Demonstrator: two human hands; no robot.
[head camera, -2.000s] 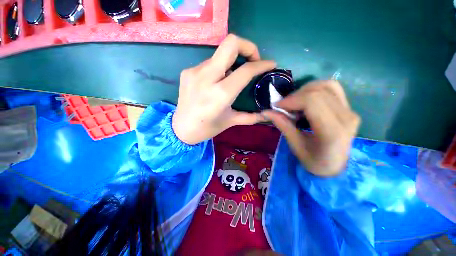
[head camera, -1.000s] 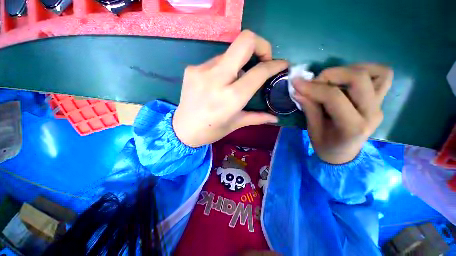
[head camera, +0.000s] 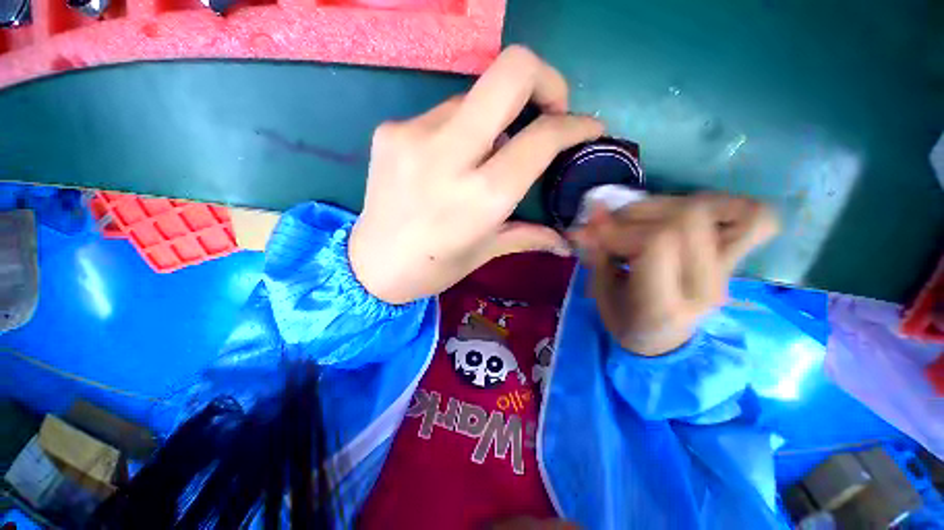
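A round black watch head (head camera: 592, 174) lies at the near edge of the green mat, glass face up. My left hand (head camera: 461, 181) holds it at its left side between fingers and thumb. My right hand (head camera: 668, 259), blurred, pinches a crumpled white cloth (head camera: 611, 199) against the lower right of the watch face. The fingers and cloth hide that part of the watch.
The red foam tray (head camera: 414, 39) with watches in its pockets is at the upper left on the green mat (head camera: 207, 124). Below the bench edge are a red grid tray (head camera: 171, 230) and cardboard boxes (head camera: 81, 455). Red tray edges show at far right.
My right hand has moved the cloth across the watch face, from its middle to the right rim, then to the lower right. The watch and left hand have shifted slightly right in view.
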